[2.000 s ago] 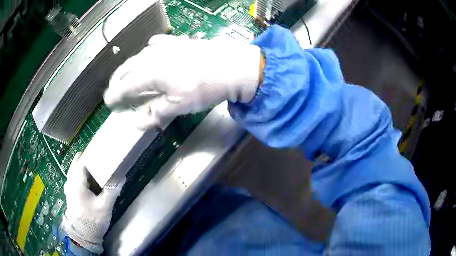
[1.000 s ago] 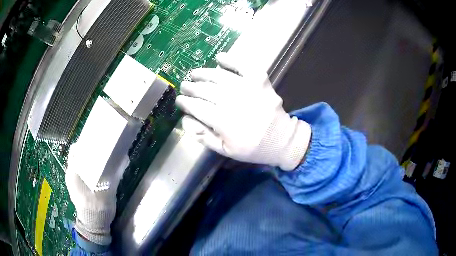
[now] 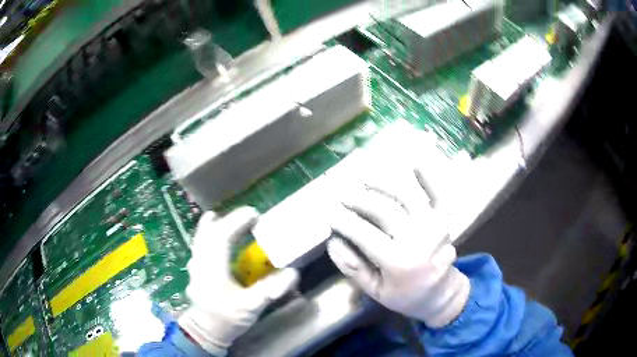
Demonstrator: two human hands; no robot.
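The small heat sinks (image 3: 314, 209) show as one bright, overexposed block on the green circuit board (image 3: 160, 209); I cannot make out the join between them. My left hand (image 3: 230, 279), white-gloved, is open at their left end, thumb and forefinger apart, with yellow sheet (image 3: 253, 265) visible between. My right hand (image 3: 401, 251), also gloved, lies over their front side with fingers spread; its fingertips blend into the glare. The large heat sink (image 3: 272, 132) stands behind, with a white sensor end (image 3: 304, 109) on its face.
To the right, another board carries a large heat sink (image 3: 454, 38) and a small heat sink (image 3: 510, 77). A board at left has a yellow strip (image 3: 98, 275). Metal rails run behind (image 3: 105, 171) and in front (image 3: 325, 307). A clear plastic piece (image 3: 207, 56) stands at the rear rail.
The view has swung left and blurred. My right hand has moved from beside the small heat sinks onto them. My left hand has opened away from their left end, uncovering yellow sheet.
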